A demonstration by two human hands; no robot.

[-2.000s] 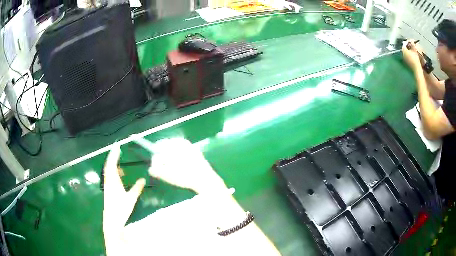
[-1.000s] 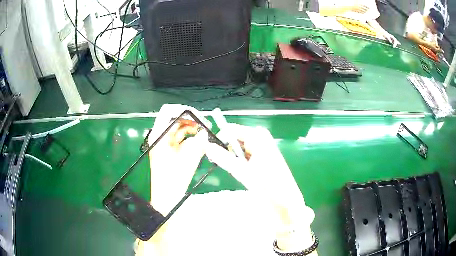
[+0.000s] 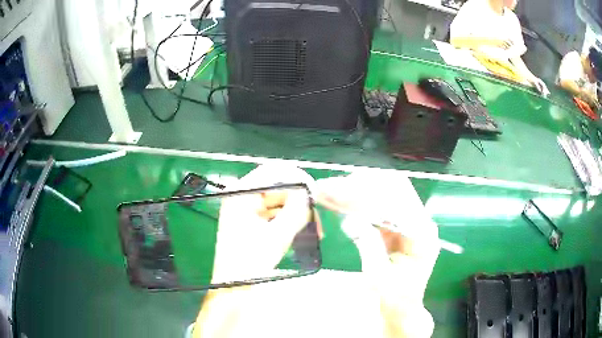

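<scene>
A black phone middle frame (image 3: 150, 254) is held up nearly level in front of me, its solid end to the left and its large window open. My left hand (image 3: 254, 228), overexposed white, grips it; the hand shows through the window, its fingers at the right end. My right hand (image 3: 396, 231), also overexposed, is just right of the frame, its fingers closed around a slim pale stick (image 3: 451, 246) whose end sticks out to the right. Its other end is blurred near the frame's right edge. A bright white sheet or sleeve area (image 3: 297, 310) lies below the hands.
Another frame (image 3: 196, 186) lies behind the held one, one at far left (image 3: 72, 183), one at right (image 3: 544, 225). A black pocketed tray (image 3: 528, 307) is at lower right. Beyond the pale strip stand a black computer tower (image 3: 297, 66), dark red box (image 3: 426, 125) and keyboard (image 3: 480, 117). People sit at back right.
The view has swung left. The held frame has turned from slanted to nearly level. My right hand has moved a little away from the frame's edge, and the stick now points out to the right.
</scene>
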